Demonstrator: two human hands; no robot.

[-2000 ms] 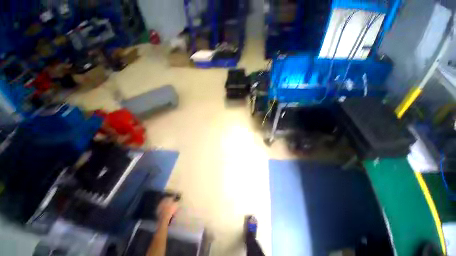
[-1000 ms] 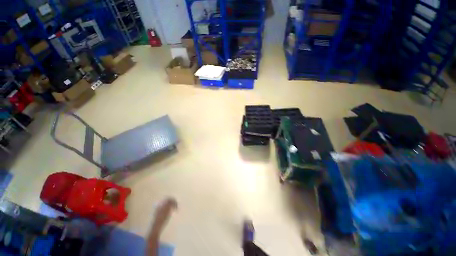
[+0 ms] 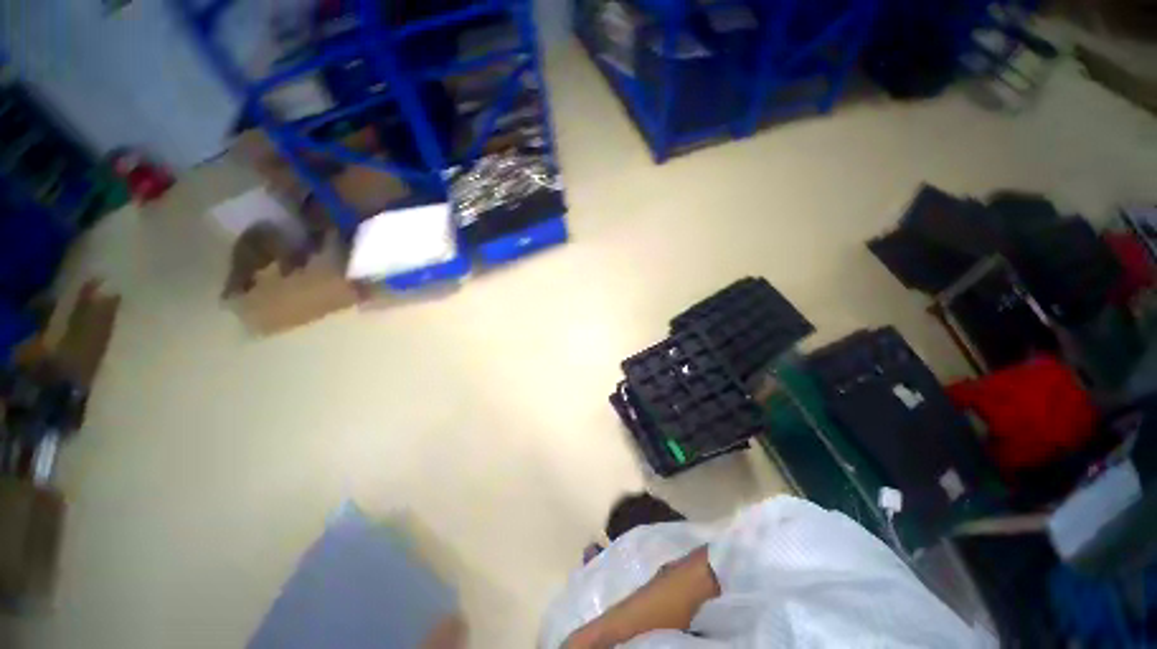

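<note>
A large whitish, partly see-through sheet or bag (image 3: pixel 825 577) fills the bottom right of the view, close to me. A bare, tan strip (image 3: pixel 653 602), perhaps part of my right arm, lies against it. My right hand itself cannot be made out. My left hand (image 3: pixel 444 635) is a small blurred patch, cut off by the bottom edge. Its fingers cannot be read. A dark shape (image 3: pixel 641 512), perhaps my shoe, shows just above the white sheet.
Black gridded trays (image 3: pixel 692 393) are stacked ahead, beside a green trolley or crate with black sheets (image 3: pixel 888 393). A red item (image 3: pixel 1034 412) is at right. A grey platform (image 3: pixel 362 590) is lower left. Blue racks (image 3: pixel 412 95) stand behind an open carton (image 3: pixel 292 292) and blue bins (image 3: pixel 520 241).
The view has swung and tilted, and the trays and racks look nearer. The red stools have left view. The white sheet has come into view. My left hand has dropped to the bottom edge.
</note>
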